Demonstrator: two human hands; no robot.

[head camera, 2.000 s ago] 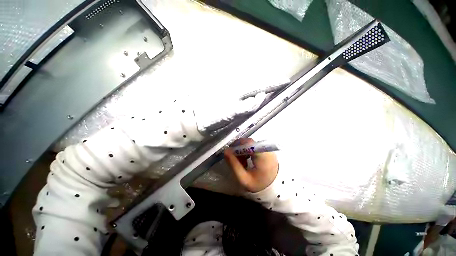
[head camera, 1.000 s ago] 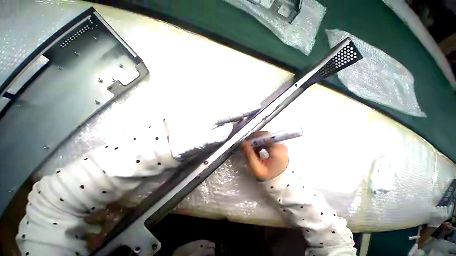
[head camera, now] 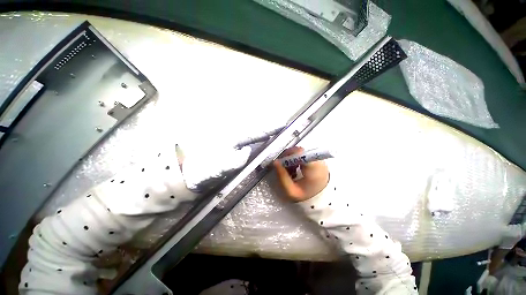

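A sheet-metal housing point(head camera: 219, 196) stands edge-on as a long narrow bar, slanting from the bottom left to its perforated end point(head camera: 378, 62) at the upper right. My left hand point(head camera: 222, 161), in a white glove, holds it from the left side near its middle; its fingers are washed out by glare and partly hidden behind the bar. My bare right hand point(head camera: 305, 177) holds a white paint marker point(head camera: 308, 157) with dark print, close against the right side of the housing. The marker's tip is too small to see.
Another grey housing point(head camera: 69, 124) lies open on the left of the bubble-wrapped bench point(head camera: 392, 190). A small white heap point(head camera: 441, 193) lies on the right. Beyond is a green belt point(head camera: 230, 34) with bubble wrap point(head camera: 450, 86) and a metal part point(head camera: 340, 14). Part of a person point(head camera: 510, 271) shows at lower right.
The held housing has shifted down and left in the picture, and its lower corner has moved mostly out of view. My right hand with the marker moved slightly left since one second ago.
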